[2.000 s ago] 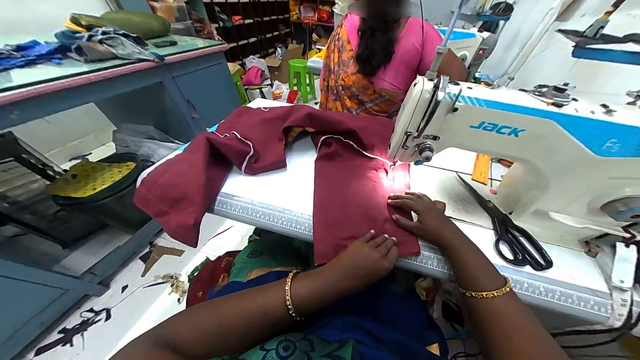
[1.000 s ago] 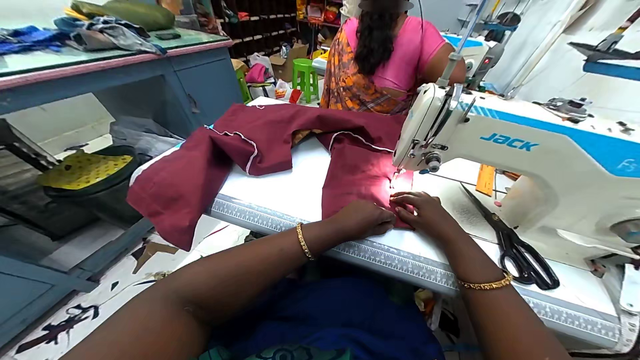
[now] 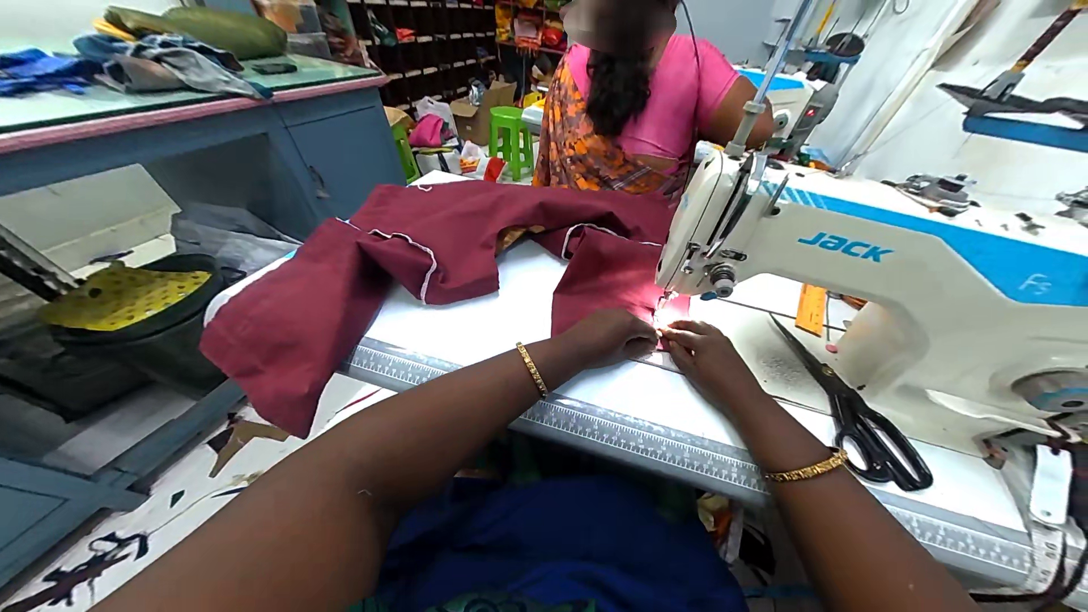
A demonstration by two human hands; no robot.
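Observation:
Maroon fabric [image 3: 442,212] with white-edged seams lies across the white table of a Jack sewing machine [image 3: 833,246]. Its near right end runs under the lit needle area [image 3: 667,310]. Just in front of the needle, my left hand [image 3: 614,337] pinches the fabric's near edge, fingers curled. My right hand [image 3: 707,353] touches it from the right, thumb and fingertips holding the same edge close to the left fingertips. The fingertips partly hide that edge. Black-handled scissors [image 3: 871,433] lie right of my right hand, blades pointing away.
A measuring scale [image 3: 595,416] runs along the table's front edge. An orange ruler [image 3: 810,308] lies behind the scissors. Beyond the table a person [image 3: 654,102] faces away at another machine. Left are a black bin [image 3: 170,323] with yellow material and a blue-grey cabinet [image 3: 340,161].
The fabric's near end has moved away from me, toward the needle. Both hands have moved closer together at its edge; the right hand lay flatter on the cloth two seconds ago.

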